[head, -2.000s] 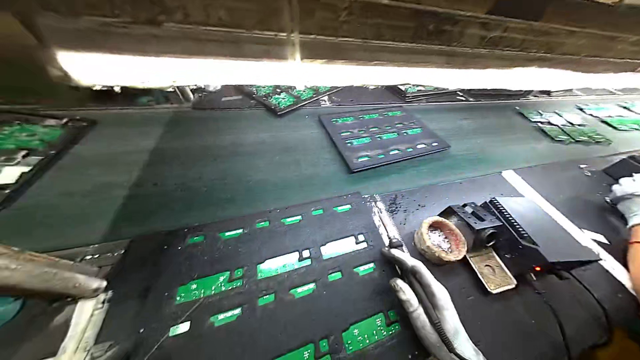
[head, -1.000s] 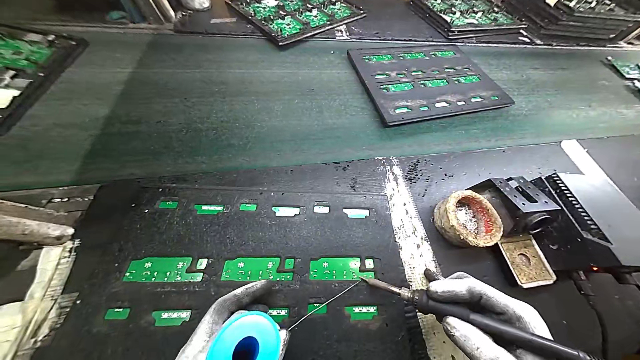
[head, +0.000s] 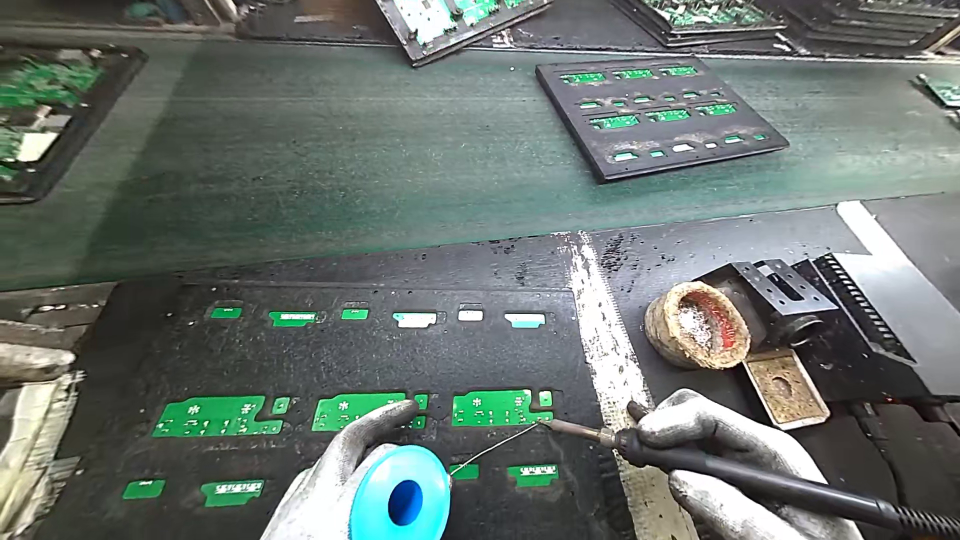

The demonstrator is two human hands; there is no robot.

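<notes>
In my gloved right hand (head: 739, 465) is a soldering iron (head: 675, 456), its tip touching or almost touching the right end of a green circuit board (head: 491, 409). My gloved left hand (head: 337, 472) grips a blue spool of solder wire (head: 365, 491); the thin solder wire (head: 495, 445) runs from it to the iron's tip. Several green boards lie in the cutouts of a black pallet (head: 360, 364) under my hands. The left fingertip covers part of the middle board, and the spool hides some of the pallet's lower part.
A green conveyor belt (head: 300, 157) crosses behind, bearing another black pallet (head: 660, 169) with boards. At right stand a round crusted pot (head: 660, 330), a soldering iron holder (head: 787, 292) and a small sponge tray (head: 814, 412). A tray of boards (head: 120, 82) sits at far left.
Two seconds ago my right hand was near the pot and the spool was not in view. Since then the spool, solder wire and iron have come over the boards. The view has shifted noticeably.
</notes>
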